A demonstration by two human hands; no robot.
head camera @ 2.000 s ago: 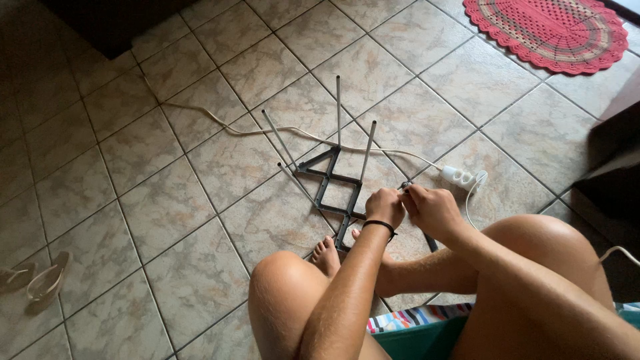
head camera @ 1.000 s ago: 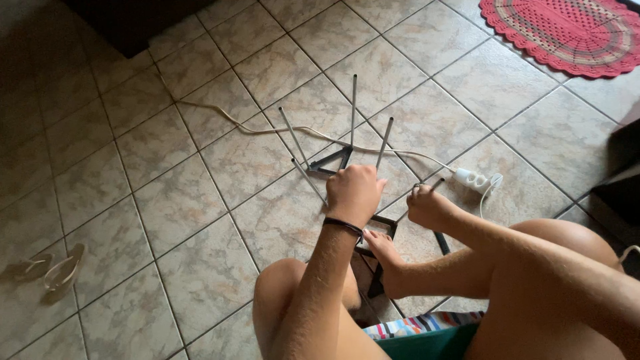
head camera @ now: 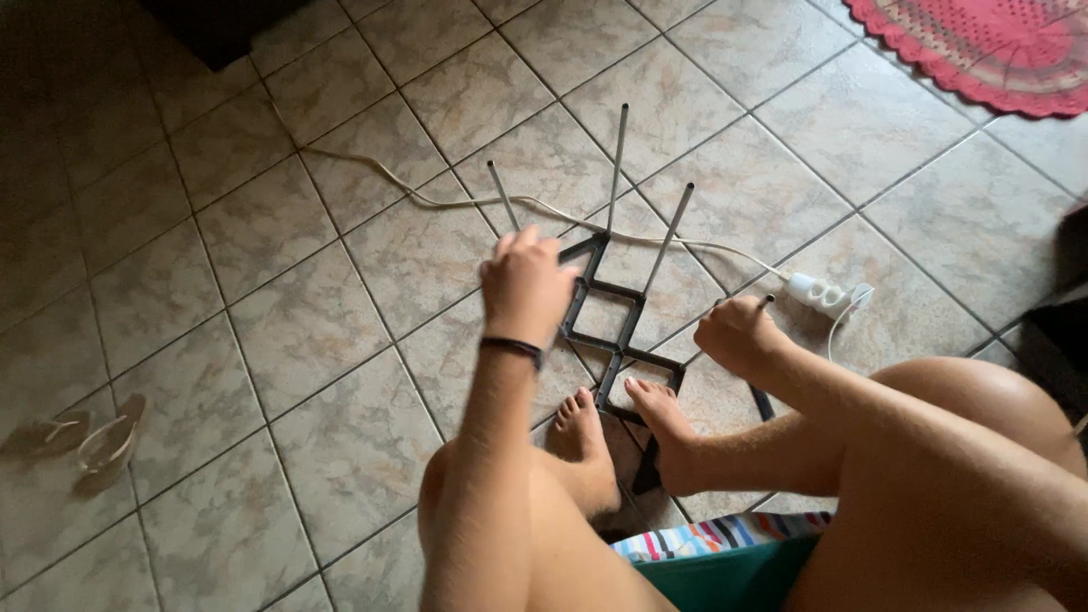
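Note:
A black lattice frame point(head camera: 619, 344) of linked diamond sections lies on the tiled floor between and beyond my bare feet. Thin metal rods point(head camera: 673, 231) rise from its joints, each with a dark tip. My left hand point(head camera: 529, 285), with a dark band at the wrist, is over the frame's left side near a rod; it is blurred, and whether it touches anything is unclear. To the right of the frame, my right hand point(head camera: 741, 333) is closed around a thin rod point(head camera: 765, 301) whose dark end sticks out above the fist.
A white power strip point(head camera: 820, 293) with a pale cord lies right of the frame, the cord passing behind the rods. Flip-flops point(head camera: 110, 438) are at the left. A red crocheted rug point(head camera: 994, 51) is at the upper right, dark furniture point(head camera: 212, 30) at the upper left.
My hands were together over the frame two seconds ago; now they are apart. The left has moved left towards the rods, the right stays to the right of the frame.

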